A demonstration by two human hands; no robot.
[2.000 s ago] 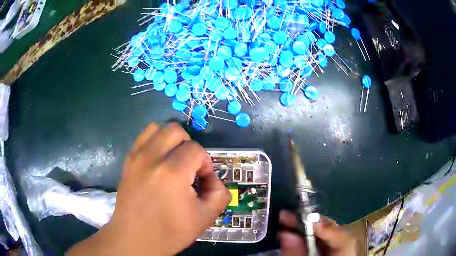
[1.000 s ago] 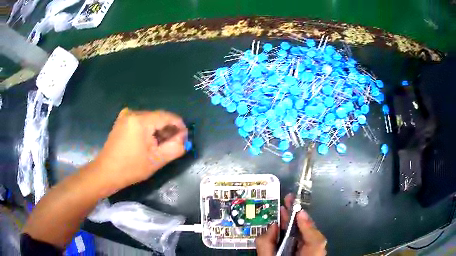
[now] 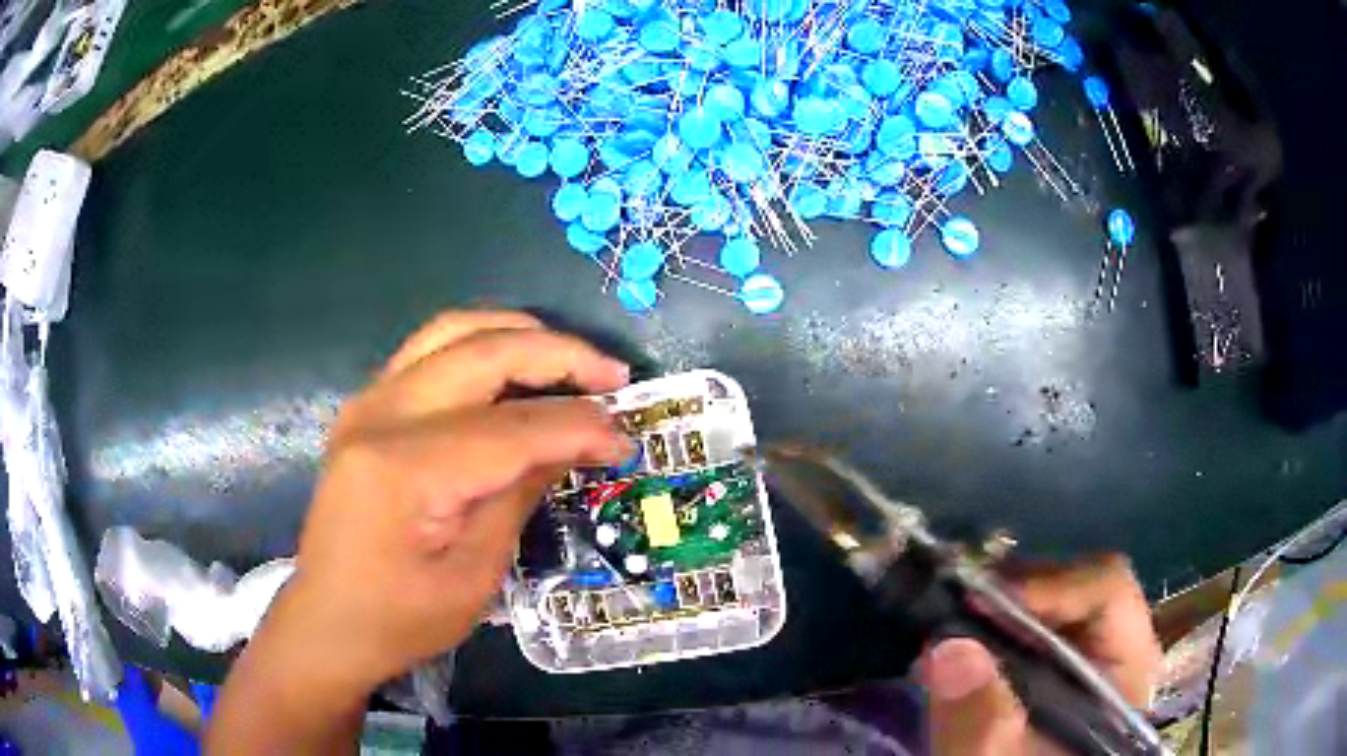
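Note:
The white power strip housing (image 3: 657, 650) lies open and slightly tilted on the mat. Inside are a green circuit board (image 3: 717, 539), a yellow transformer (image 3: 659, 520) and brassy contact strips (image 3: 702, 448). My left hand (image 3: 443, 473) is over the housing's left side, thumb and fingers at its upper left. A blue varistor (image 3: 629, 458) shows at the fingertips; its leads are hidden. My right hand (image 3: 1056, 643) holds the soldering iron (image 3: 901, 554), its tip at the housing's upper right edge.
A pile of blue varistors (image 3: 724, 118) with silver leads lies beyond my hands. A black blocky object (image 3: 1219, 266) stands at the right. Another white housing (image 3: 45, 236) and bagged cord lie at the left. Clear plastic wrap (image 3: 185, 591) lies left of my wrist. A worn rail (image 3: 192, 74) crosses the upper left.
My left hand has come from the open mat to the housing with the blue varistor. The housing has turned slightly. The iron has swung left to the housing's edge. The camera view has shifted.

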